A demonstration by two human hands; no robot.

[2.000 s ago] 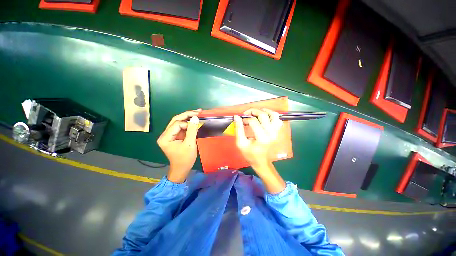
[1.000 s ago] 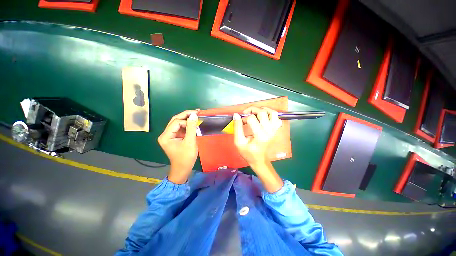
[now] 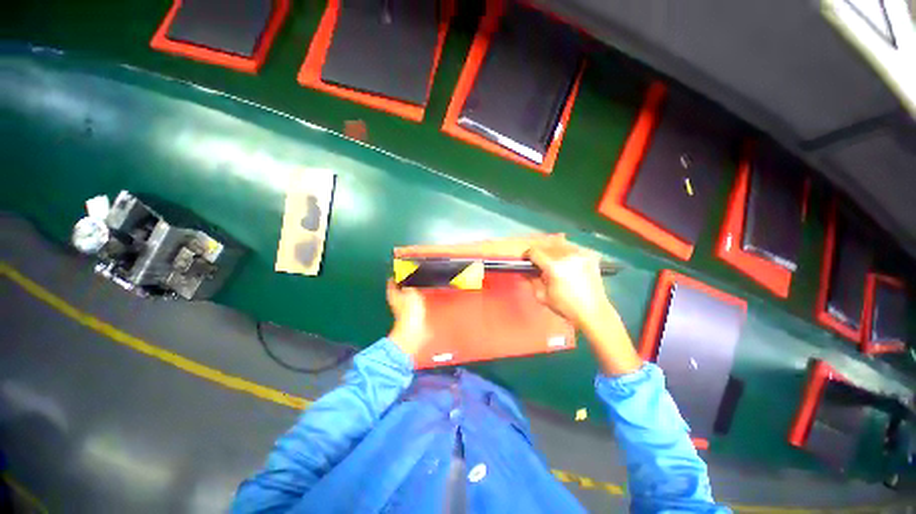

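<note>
A dark laptop (image 3: pixel 432 273) stands nearly on edge over an orange-red foam pad (image 3: pixel 492 319). Two yellow masking tape pieces (image 3: pixel 467 275) sit on its left part. My left hand (image 3: pixel 407 313) is at the laptop's left end, below the left tape piece; its fingertips are partly hidden. My right hand (image 3: pixel 567 276) grips the laptop's upper edge toward its right end. A small yellow piece (image 3: pixel 581 414) shows below the pad, near the bench's front edge.
A metal spray gun stand (image 3: pixel 166 256) is at left. A beige test card (image 3: pixel 305 223) lies right of it. Laptops on red pads line the far side; another laptop (image 3: pixel 695 351) lies at right. A thin black cable loop (image 3: pixel 291 363) hangs at the bench edge.
The view has shifted and tilted. My left hand has moved down from the laptop's top edge to its left end. My right hand has moved right along it. The small yellow piece is newly visible.
</note>
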